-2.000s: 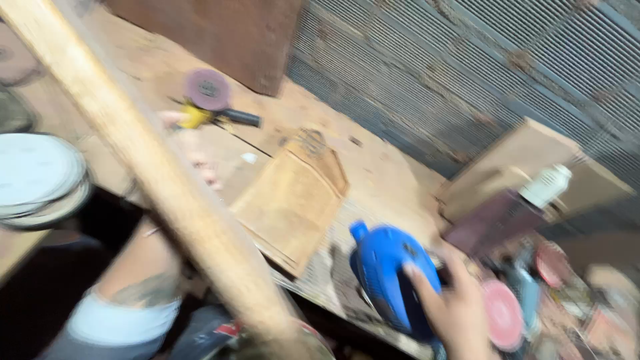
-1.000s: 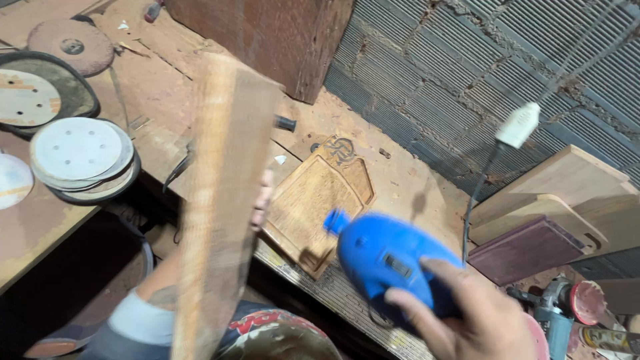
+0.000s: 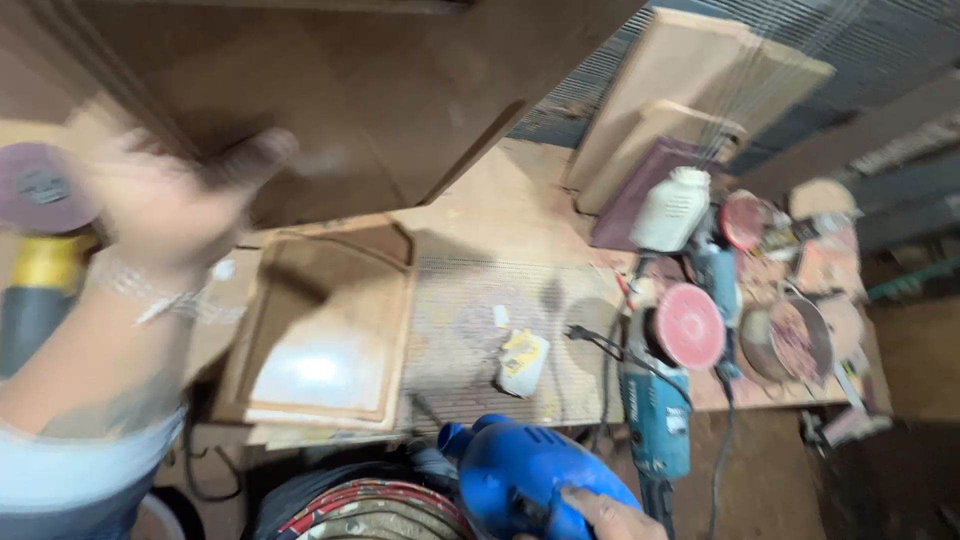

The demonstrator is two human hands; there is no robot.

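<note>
My left hand (image 3: 172, 195) is raised at the left and grips the edge of a large dark wooden board (image 3: 360, 97), which fills the top of the view; both are blurred. In my right hand (image 3: 615, 517), low at the centre right, is a blue power tool (image 3: 540, 465) with a round port; its underside is hidden. On the bench below the raised board lies a wooden cutting board with a grooved border (image 3: 330, 330), light glaring on its face. A small white and yellow block (image 3: 523, 364) rests on the ribbed mat to its right.
A yellow and dark grinder with a purple disc (image 3: 45, 187) is at the left. Teal grinders (image 3: 656, 420) with pink discs, a metal bowl (image 3: 787, 337) and cords crowd the right. Several boards (image 3: 660, 82) lean on the wall; a white socket (image 3: 673, 210) hangs before them.
The view has shifted right. The wooden piece in my left hand now shows a broad dark face across the top, where a narrower side showed before. The blue tool remains in my right hand.
</note>
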